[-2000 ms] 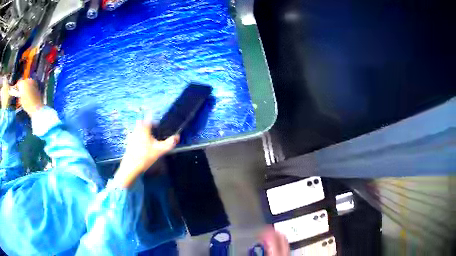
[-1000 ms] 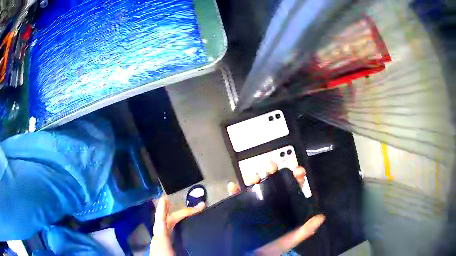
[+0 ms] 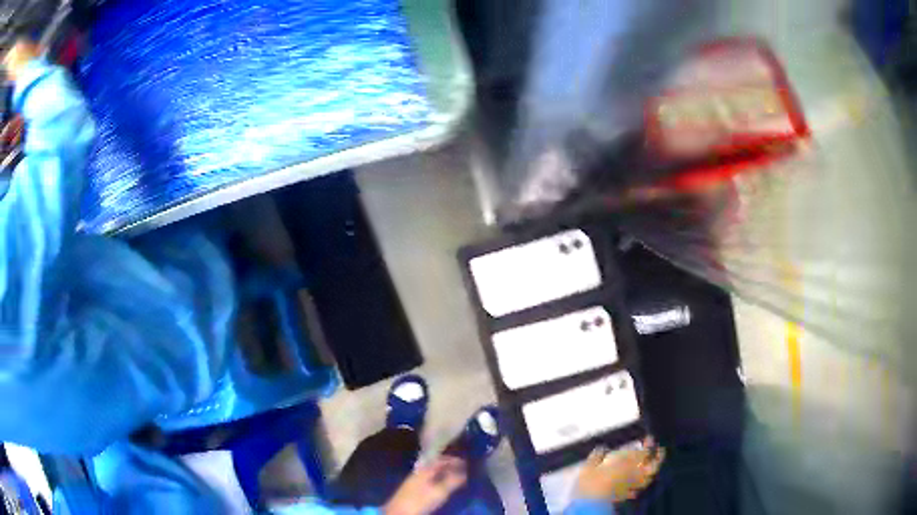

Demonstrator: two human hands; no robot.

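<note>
A long black tray (image 3: 481, 302) holds three white phones, back side up, in side-by-side slots: the top one (image 3: 536, 274), the middle one (image 3: 556, 349) and the lower one (image 3: 580, 414). Their dark camera circles are at the right ends. My right hand (image 3: 620, 471) is at the tray's lower slot, over the right end of a pale surface, perhaps another phone; its grip is unclear. My left hand (image 3: 430, 485) is blurred, left of the tray, with nothing seen in it.
Another black tray (image 3: 694, 357) lies right of the phone tray. A blue film-covered table (image 3: 271, 91) is at upper left, with a person in a light-blue smock (image 3: 111, 312) beside it. A dark panel (image 3: 357, 292) and a red box (image 3: 724, 111) also show.
The black-faced phone held in both hands is no longer seen there. My hands have separated and moved down. The lower white phone is now uncovered. The other worker's arm is at the table's left.
</note>
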